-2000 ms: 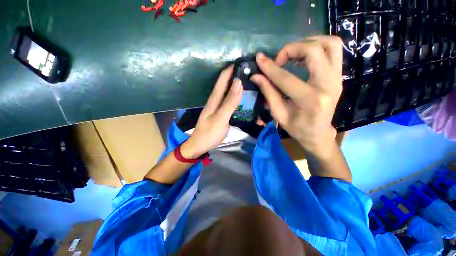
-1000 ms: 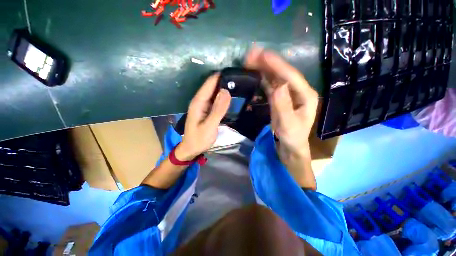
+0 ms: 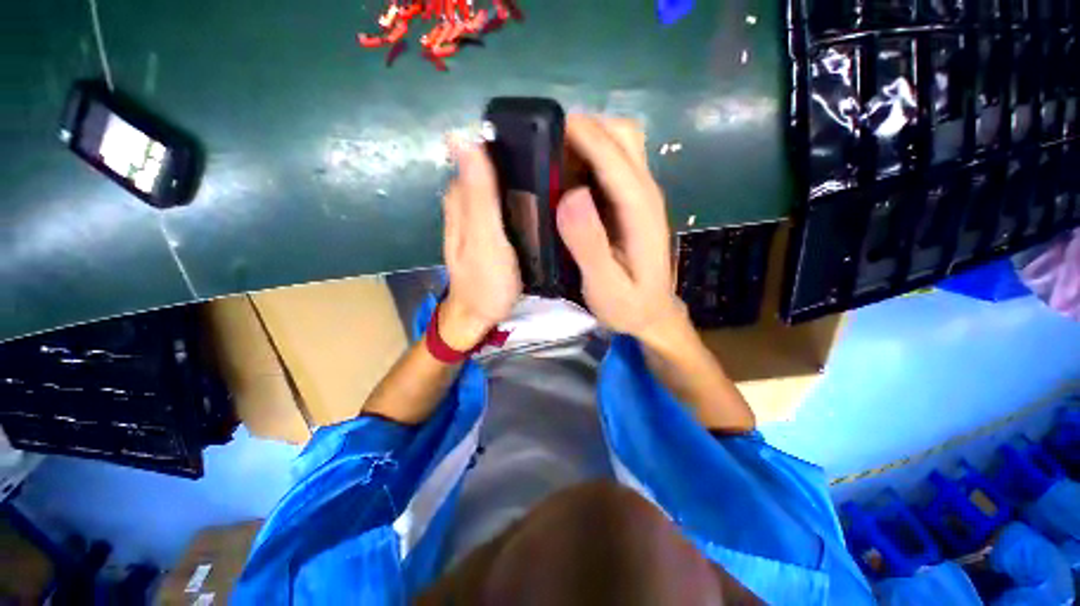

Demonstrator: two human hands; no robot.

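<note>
A black phone body point(image 3: 529, 178) with a red strip along its right side stands lengthwise between my two hands, over the bench's front edge. My left hand point(image 3: 476, 243) lies along its left side, its fingertips slightly blurred. My right hand point(image 3: 622, 225) holds its right side, with the thumb near the red strip. Most of the phone's lower sides are hidden by the hands. No green board shows on it.
A pile of red parts point(image 3: 441, 24) and a blue piece point(image 3: 674, 10) lie at the back. A second phone point(image 3: 133, 144) with a lit-looking screen lies left. A black blister tray point(image 3: 936, 142) is at right. Cartons point(image 3: 338, 343) and black trays point(image 3: 101, 385) are below the bench edge.
The phone has turned from showing its inside and dark round-marked end to a plain black side with a red strip. My right hand has come back onto it. The view has shifted slightly.
</note>
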